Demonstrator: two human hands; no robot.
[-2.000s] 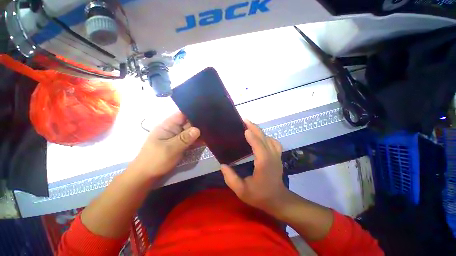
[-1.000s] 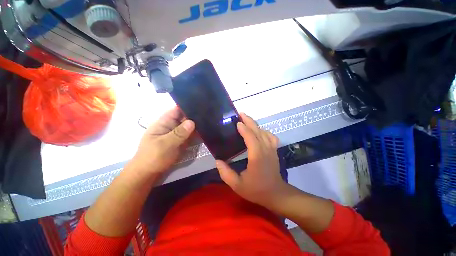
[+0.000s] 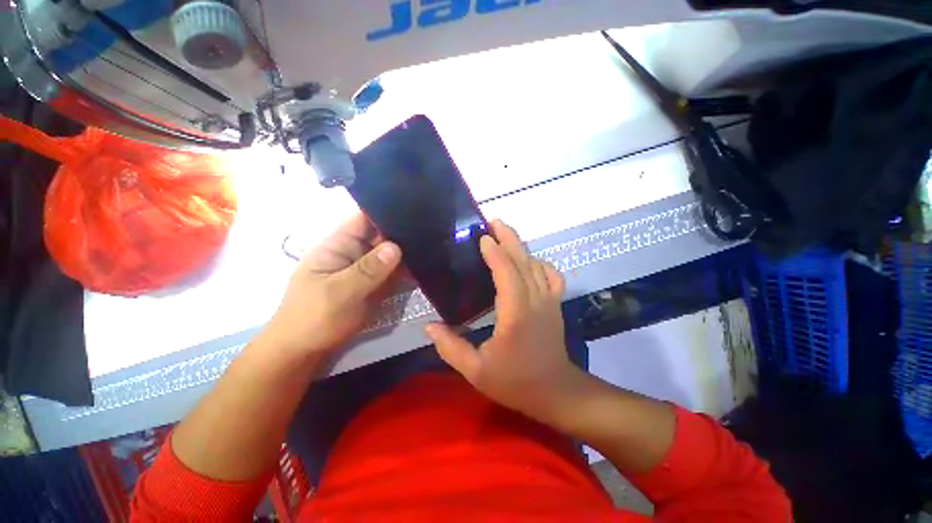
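Note:
A black smartphone [image 3: 424,209] with a dark, glossy screen is held tilted over the front of the white machine table. My left hand [image 3: 332,291] grips its left edge, with the thumb at the edge and the fingers behind it. My right hand [image 3: 516,327] is at its lower right, with the fingers along the right edge and the thumb near the bottom corner. A small light reflection shows on the screen. The phone's upper left corner is close to the dark cylinder [image 3: 329,155] beside the needle area.
The white sewing machine head [image 3: 307,41] spans the top. A knotted red plastic bag [image 3: 138,215] sits at left on the table. Black scissors [image 3: 715,179] lie at right beside black cloth [image 3: 848,153]. Black cloth hangs at left. Blue baskets [image 3: 805,317] stand at lower right, a red basket [image 3: 289,482] below.
The phone and both hands have shifted slightly up in the view. A light reflection now shows on the screen. The right thumb has moved slightly left at the phone's bottom corner.

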